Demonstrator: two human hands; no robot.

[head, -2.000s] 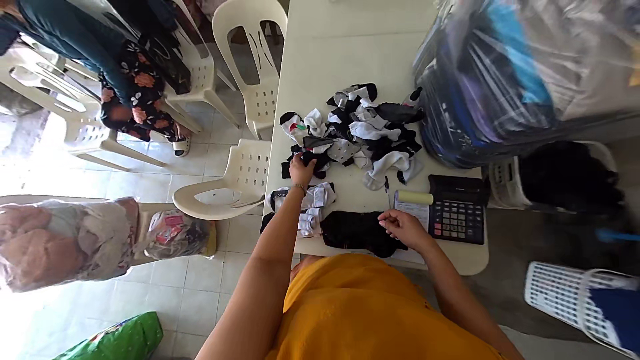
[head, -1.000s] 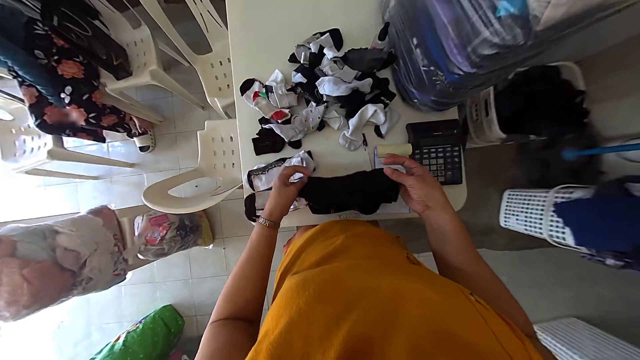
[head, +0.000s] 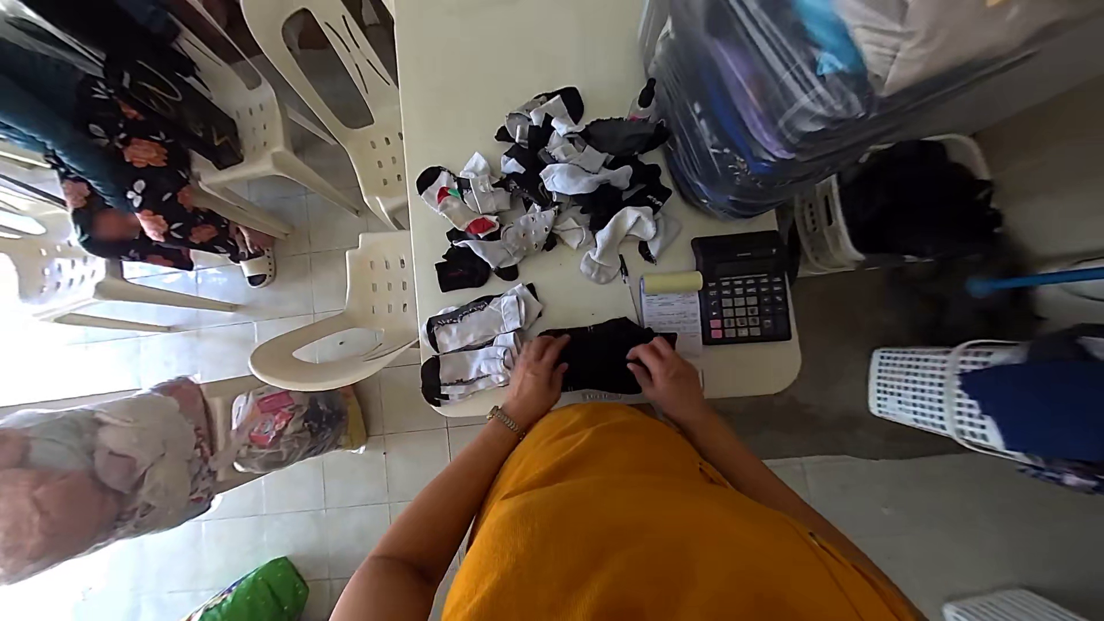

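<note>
Black socks lie flat at the near edge of the cream table. My left hand rests on their left end and my right hand on their right end, fingers bent over the fabric; whether the fingers grip it is not plain. Left of my left hand lie white-and-black socks laid flat in pairs. Beyond is a loose heap of black, white and grey socks. A black calculator and a written receipt pad with a pen are to the right.
Plastic-wrapped folded clothes stand at the table's right side. White baskets of laundry are on the floor at right. Plastic chairs stand at left, where a seated person in floral clothing shows. Bagged clothes lie lower left.
Two seconds ago my left hand was at the sock heap; one second ago both hands were at the ends of the black socks. Now both are closer together over them.
</note>
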